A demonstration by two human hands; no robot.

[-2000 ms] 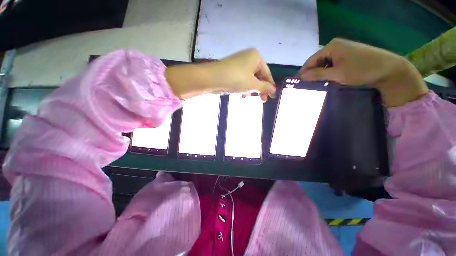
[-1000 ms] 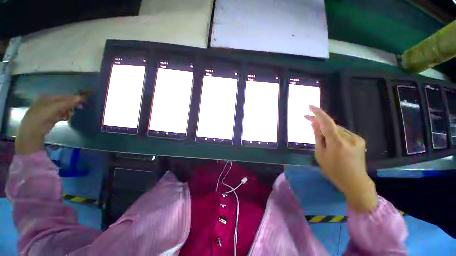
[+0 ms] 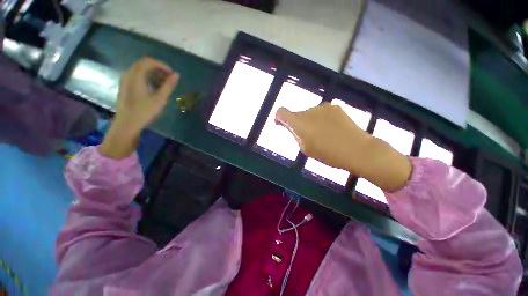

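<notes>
A black phone tray (image 3: 228, 58) holds several smartphones in a row with white lit screens. The leftmost phone (image 3: 241, 101) is fully in view. My right hand (image 3: 327, 136) is over the second phone (image 3: 272, 141), a finger pointing at its screen, and covers parts of the third and fourth phones. I cannot tell if the finger touches the screen. My left hand (image 3: 145, 95) is over the green bench left of the tray, thumb and fingertips curled close together; whether it holds something small is unclear. A small yellow-green piece (image 3: 187, 102) lies on the bench beside it.
A pale board (image 3: 411, 58) lies behind the tray. A neighbouring dark tray (image 3: 492, 179) is at the right. Empty black trays (image 3: 185, 188) are below the bench edge. A white cord (image 3: 296, 243) hangs down my front. A white power strip (image 3: 66, 43) is at the upper left.
The view has turned, so the tray now slants down to the right. My right hand has moved from the rightmost phone to the second from the left. The small piece is now visible on the bench.
</notes>
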